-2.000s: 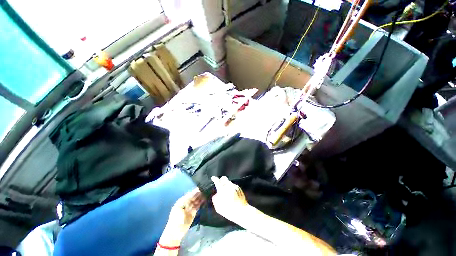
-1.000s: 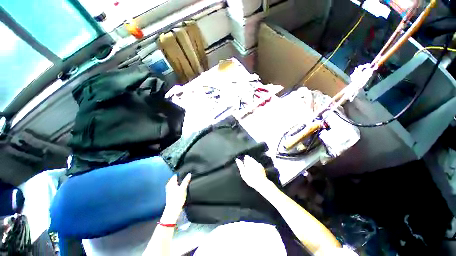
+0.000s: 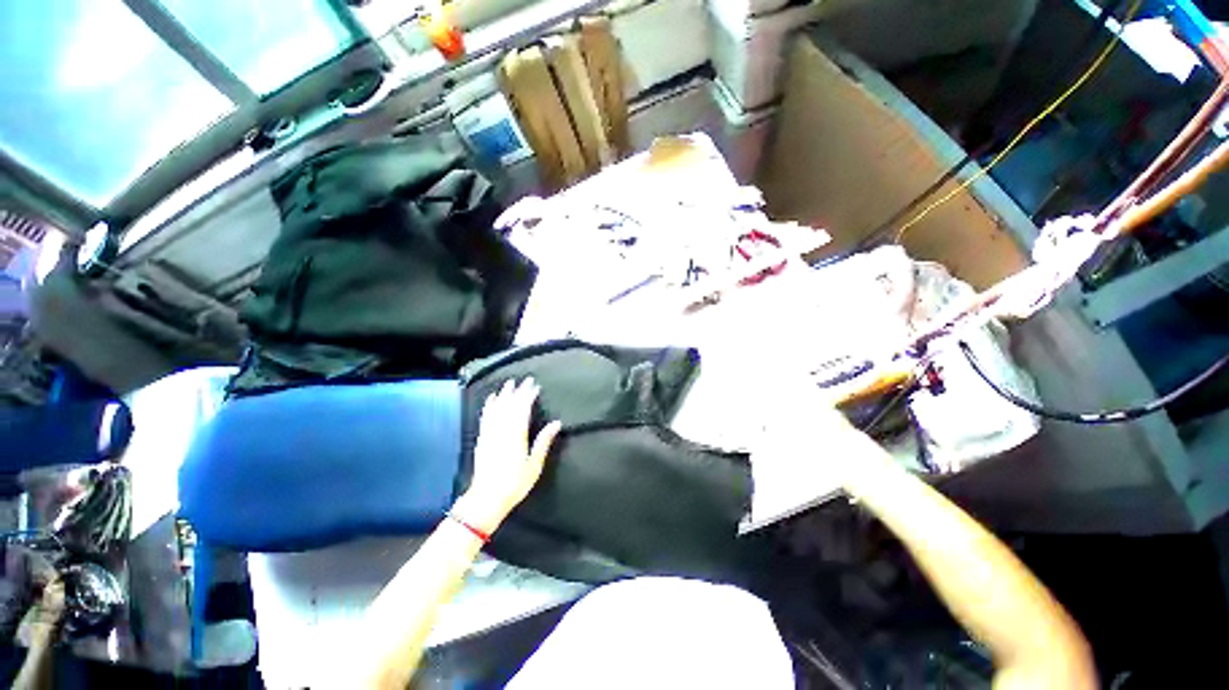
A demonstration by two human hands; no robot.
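A black garment piece (image 3: 607, 492) lies over the right end of the blue padded form (image 3: 324, 465) and onto the white table, its upper edge folded. My left hand (image 3: 508, 452) rests flat on its left part, fingers spread. My right hand (image 3: 814, 429) is at the near end of the yellow-brown handle of the steam iron (image 3: 879, 383). Its fingers are washed out against the white table, so its grip cannot be made out. The iron's sole is mostly hidden.
A black garment pile (image 3: 371, 270) lies behind the blue form. Red-handled scissors (image 3: 762, 256) lie on the white table (image 3: 735, 324). A hose (image 3: 1146, 202) and black cord run from the iron to the right. Tan slats (image 3: 566, 108) stand by the wall. Another person's hand (image 3: 47, 607) shows far left.
My right hand has left the garment and moved right to the iron's handle. My left hand has stayed on the garment, which now lies flatter. The view has shifted, showing more at left.
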